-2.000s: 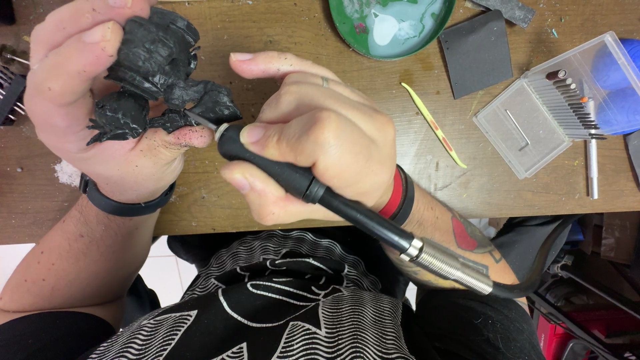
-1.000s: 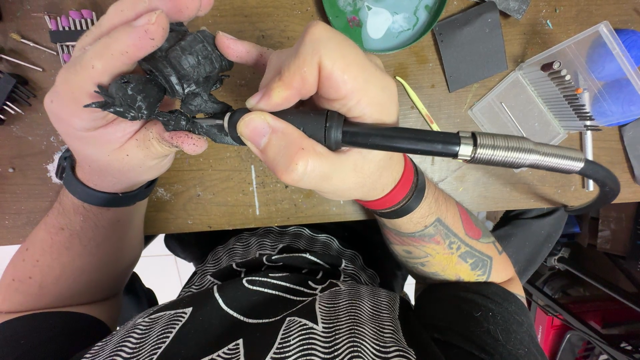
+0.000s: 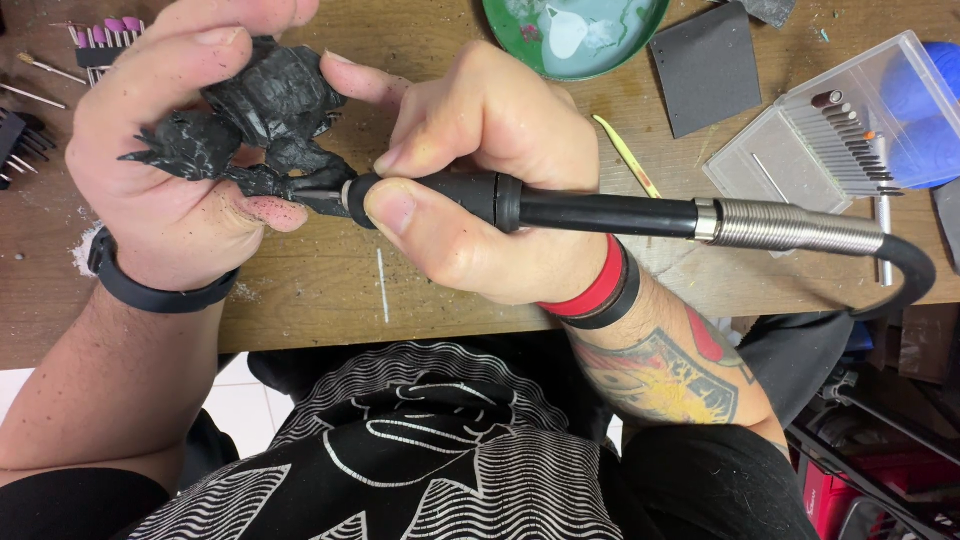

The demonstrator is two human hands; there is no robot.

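A black sculpted figurine (image 3: 274, 94) with a spiky part at its left lies in my left hand (image 3: 161, 150), fingers curled around it. My right hand (image 3: 487, 157) grips the black handpiece of a flexible-shaft rotary tool (image 3: 442, 196) between thumb and fingers, with its metal spring sleeve and cable running off to the right. The thin metal bit (image 3: 319, 194) reaches the figurine's lower part; whether it touches there is hard to tell. One finger of my right hand is extended by the figurine's right side. The palm side of the figurine is hidden.
At top centre is a green dish (image 3: 574, 71) with pale residue, beside dark sandpaper (image 3: 706, 71). A yellow modelling tool (image 3: 626, 156) lies below them. An open clear case (image 3: 814, 127) of bits stands right. Purple grinding bits (image 3: 112, 30) and black bit holders (image 3: 15, 135) lie left.
The figurine has turned in my left hand since two seconds ago. The handpiece, earlier slanting down to the right, now lies nearly level. A white line on the table has come into view.
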